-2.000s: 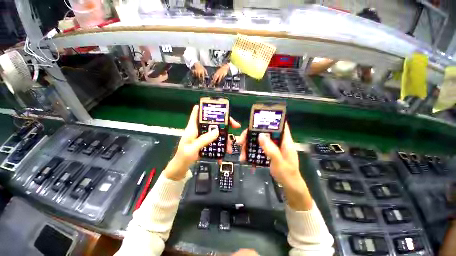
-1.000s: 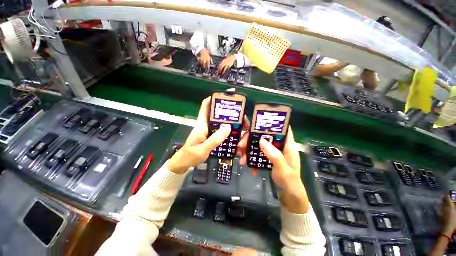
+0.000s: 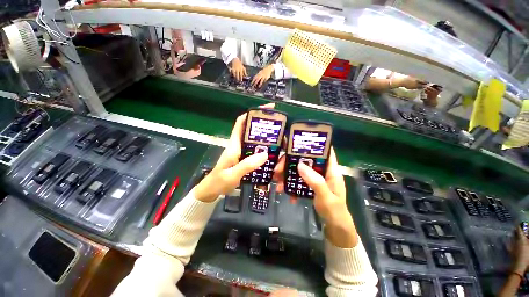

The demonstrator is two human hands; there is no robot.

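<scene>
My left hand (image 3: 227,169) holds a black keypad phone (image 3: 263,134) with a gold rim, upright and facing me. Its thumb lies on the keys just below the screen. My right hand (image 3: 326,184) holds a second keypad phone (image 3: 307,145) beside it, its thumb on the navigation key area. Both screens are lit, with white text on purple-blue. The two phones are close together. Behind and below them a keypad phone (image 3: 260,199) lies face up in the centre tray, next to a dark phone (image 3: 233,202). The fingers behind the phones are mostly hidden.
Trays of phones stand at left (image 3: 87,223) and right (image 3: 371,232). A red pen (image 3: 166,200) and a dark pen (image 3: 152,204) lie between trays. Small dark batteries (image 3: 254,244) lie near my edge. A smartphone (image 3: 53,256) is at lower left. Other workers' hands show opposite and at right.
Since two seconds ago the view has shifted and the held phones have come closer together. Since one second ago, my right thumb has shifted slightly on the keys. Both phones stay held.
</scene>
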